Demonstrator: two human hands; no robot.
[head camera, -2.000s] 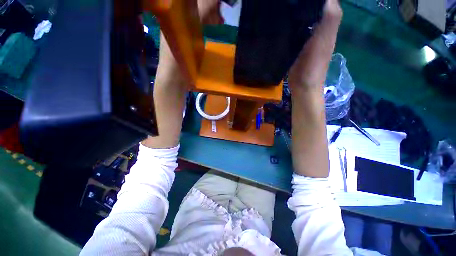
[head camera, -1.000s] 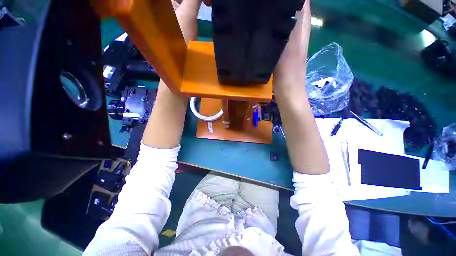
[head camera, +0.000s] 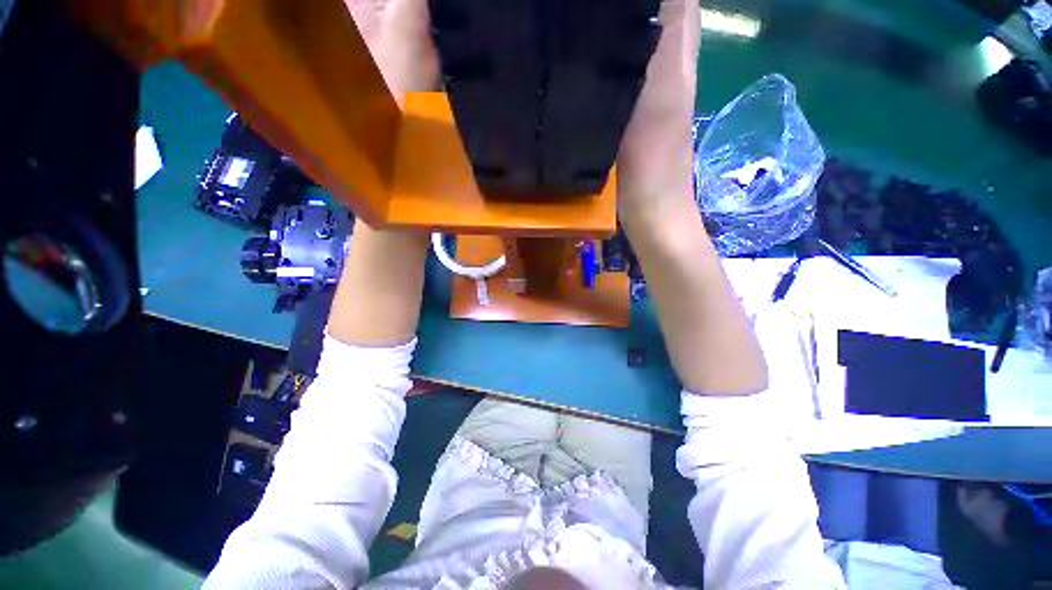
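The orange stand (head camera: 496, 217) rises close in front of me, with a black boxy body (head camera: 542, 104) on its upper plate, cut off by the top edge. My right hand (head camera: 663, 127) is raised along the right side of that body; its fingers are cut off or hidden. My left hand (head camera: 398, 40) is behind the stand's slanted arm, mostly hidden and cut off at the top. What either hand grips cannot be seen. The stand's flat base (head camera: 496, 302) bears a white tape ring (head camera: 471, 267) and a blue-handled tool (head camera: 588, 265).
A large dark panel with a round lens (head camera: 64, 282) fills the left edge. Two black camera units (head camera: 302, 248) lie left of my left forearm. At right are a clear bag (head camera: 761, 173), dark mouldings (head camera: 923, 236), papers (head camera: 888, 277), tweezers (head camera: 856, 267) and a black sheet (head camera: 911, 378).
The stand's upper part and black body have shifted left in view, and the dark panel has slid further left. The camera units at left have come into view. Both hands stay raised beside the body.
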